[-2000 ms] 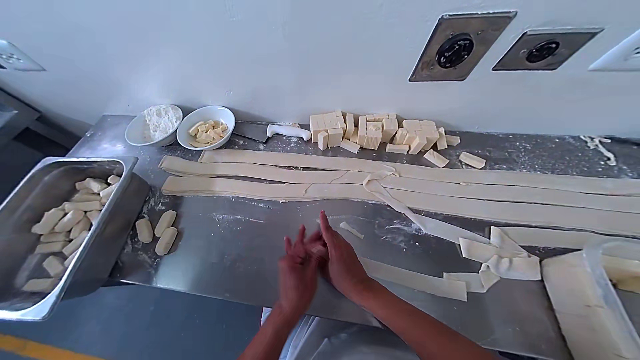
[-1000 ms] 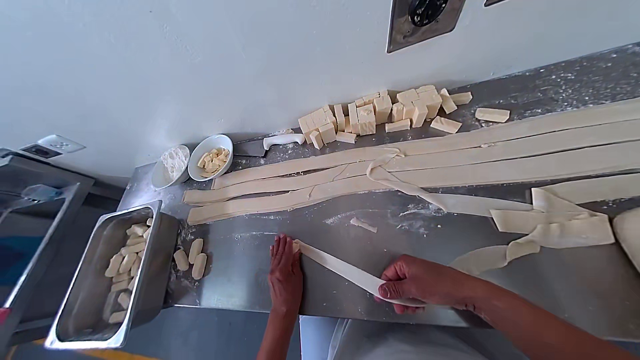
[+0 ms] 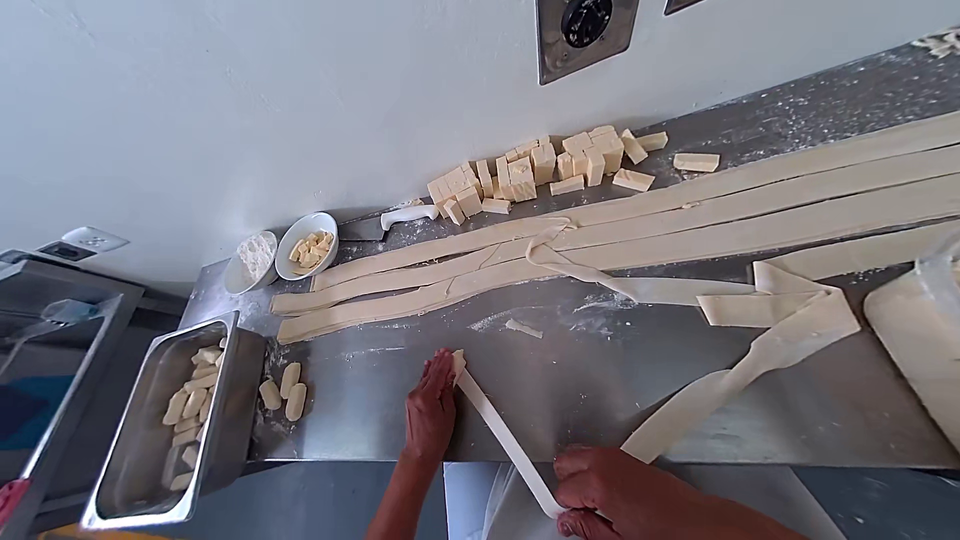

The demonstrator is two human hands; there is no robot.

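Observation:
My left hand (image 3: pixel 431 409) lies on the steel counter, its fingertips at a small wrapped end of a dough strip (image 3: pixel 501 431). The strip runs down past the counter's front edge to my right hand (image 3: pixel 604 491), whose fingers are closed on its other part. A wider folded band of dough (image 3: pixel 780 341) lies right of it, its lower end near my right hand. Long flat dough strips (image 3: pixel 480 277) stretch across the counter behind. Cheese sticks and blocks (image 3: pixel 517 176) are piled by the wall. Small dough-wrapped pieces (image 3: pixel 295 401) sit on the counter at left.
A steel pan (image 3: pixel 225 360) with several wrapped pieces stands at the left end. Two white bowls stand by the wall, one with white powder (image 3: pixel 256 255), one with cut pieces (image 3: pixel 311 251). A white-handled blade (image 3: pixel 409 215) lies beside them. A clear container (image 3: pixel 937 274) is at far right.
My hands were together two seconds ago; now they are apart. My right hand has drawn the strip down over the front edge, while my left hand stays at its upper end.

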